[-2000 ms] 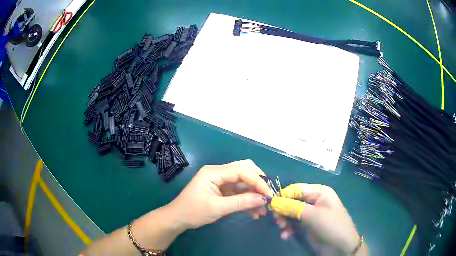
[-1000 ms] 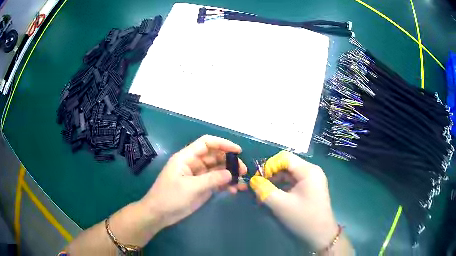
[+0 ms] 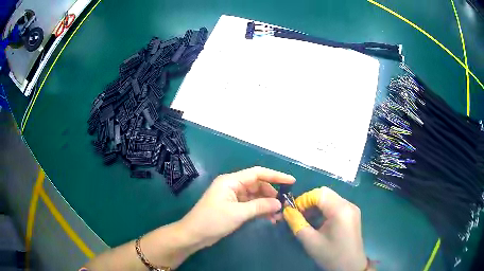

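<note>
My left hand [image 3: 239, 200] holds a small black connector housing [image 3: 284, 191] between thumb and fingers, below the white sheet. My right hand [image 3: 326, 222] wears yellow-orange finger cots on thumb and index finger and pinches thin wires [image 3: 289, 201] close against the housing. The wire tips are too small and partly covered to tell which are inside it. The rest of the cable is hidden by my right hand.
Black housings [image 3: 140, 119] lie heaped at left. An instruction sheet [image 3: 276, 95] lies in the middle, with a sample harness [image 3: 329, 41] across its top. Sleeved cables [image 3: 440, 137] with bare coloured wires are stacked at right. Scissors [image 3: 65, 25] lie on a white board, upper left.
One second ago the housing and wires were apart; now they are together between my hands. The whole view has shifted, so the piles and sheet appear further right.
</note>
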